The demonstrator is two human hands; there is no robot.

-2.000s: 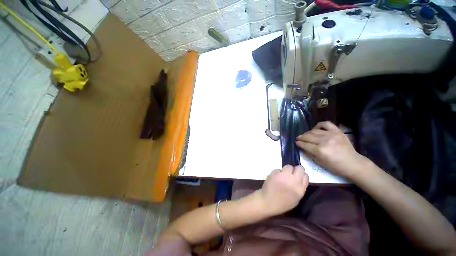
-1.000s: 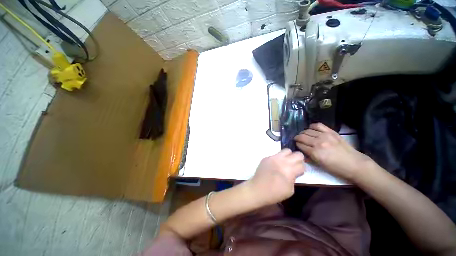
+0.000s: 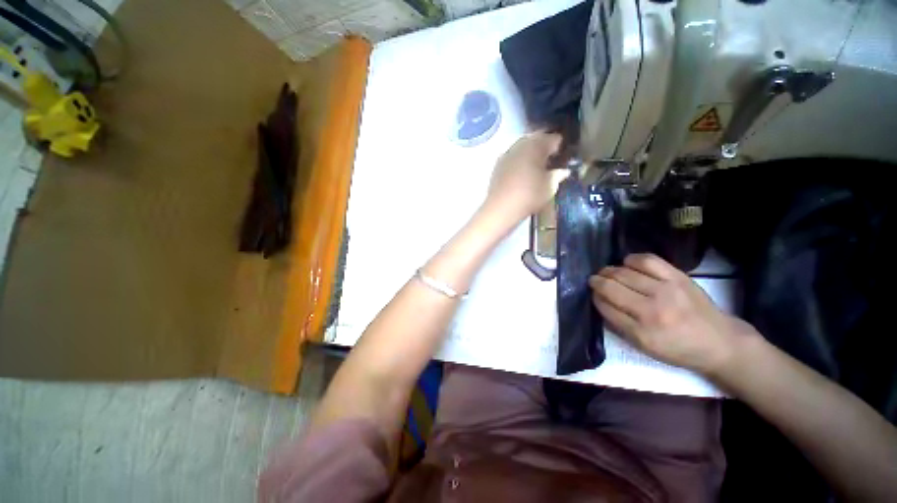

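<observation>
A shiny dark band strip (image 3: 580, 295) lies lengthwise under the needle area of the white sewing machine (image 3: 639, 88), its near end close to the table's front edge. My left hand (image 3: 529, 169) is at the left of the presser foot (image 3: 612, 177), fingers bent at dark fabric there; what it grips is hidden. My right hand (image 3: 661, 307) lies on the table with its fingertips on the strip's right edge, pressing it and not closed around it. A large dark garment piece (image 3: 826, 255) lies bunched right of the needle.
A clear-blue disc (image 3: 478, 118) lies on the white tabletop (image 3: 423, 177). Dark fabric (image 3: 548, 64) lies behind the machine head. Spare dark strips (image 3: 271, 177) lie on cardboard (image 3: 148, 226) beyond the orange-taped edge (image 3: 329, 206). A thin dark loop (image 3: 539, 265) sits left of the strip.
My left hand has let go of the strip's near end and moved forward to beside the presser foot. The strip now lies flatter and longer toward me. The view has moved closer to the machine.
</observation>
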